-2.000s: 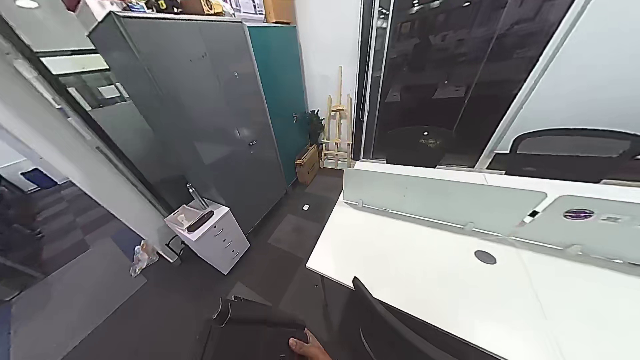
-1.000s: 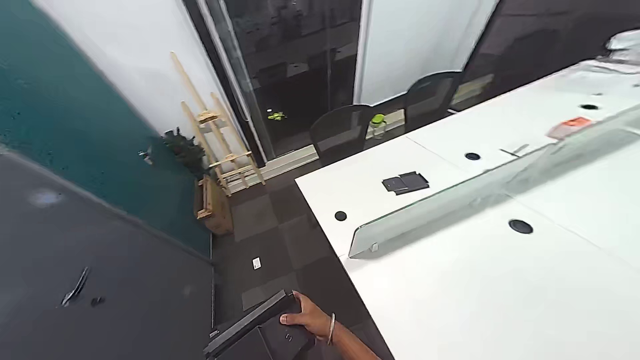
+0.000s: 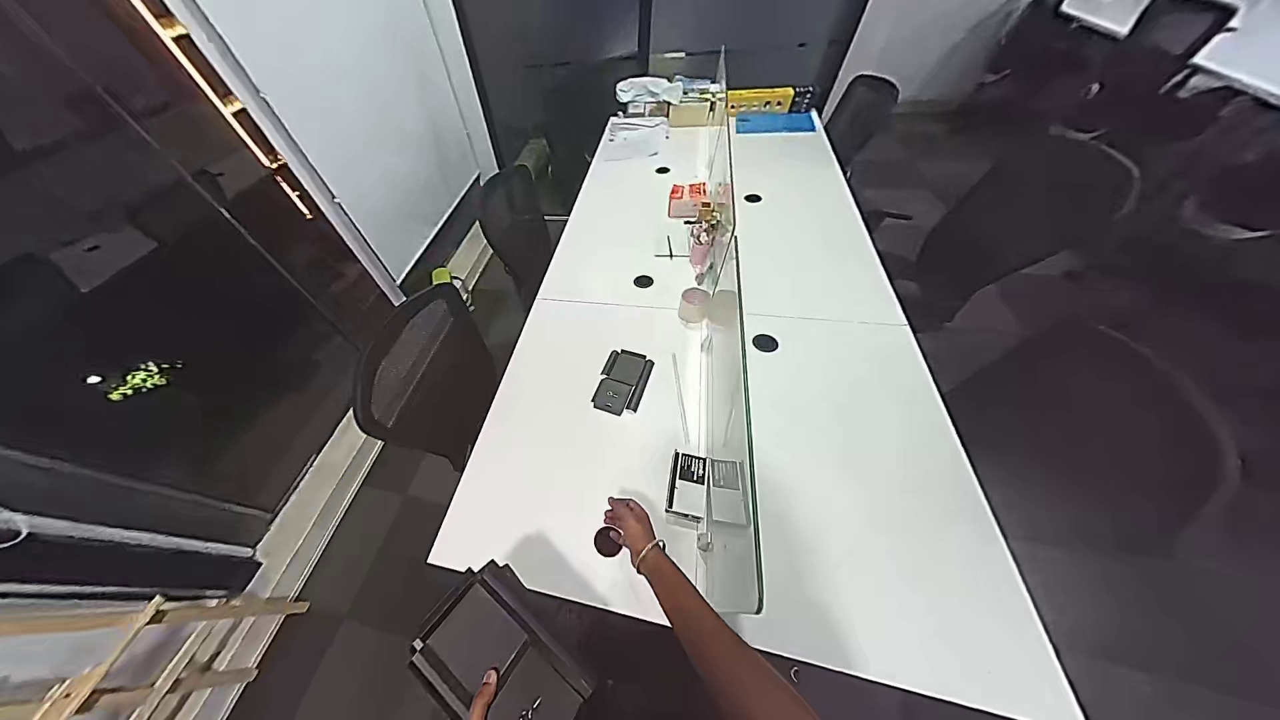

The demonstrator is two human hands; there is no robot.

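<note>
My left hand [image 3: 484, 692], at the bottom edge, grips a black flat box-like item [image 3: 500, 640] with a raised border; only part of the hand shows. My right hand [image 3: 630, 525], with a bracelet at the wrist, reaches over the near end of the white desk [image 3: 800, 540]. Its fingers are apart beside a round dark cable grommet [image 3: 607, 541], and nothing shows in them. To its upper right a black-and-white printed box [image 3: 686, 484] lies against the glass divider [image 3: 735, 570]. Farther up the desk is a black unfolded carton [image 3: 623, 381].
Mesh office chairs [image 3: 415, 360] stand along the left side. A clear round container [image 3: 693, 305], an orange-red packet [image 3: 687, 200] and papers [image 3: 636, 138] lie farther along the desk. A wooden easel [image 3: 170, 640] is at lower left. More chairs stand at right.
The view has swung far to the right, along the desk. My right hand, on the black item one second ago, is now off it and over the desk. My left hand now shows on the item.
</note>
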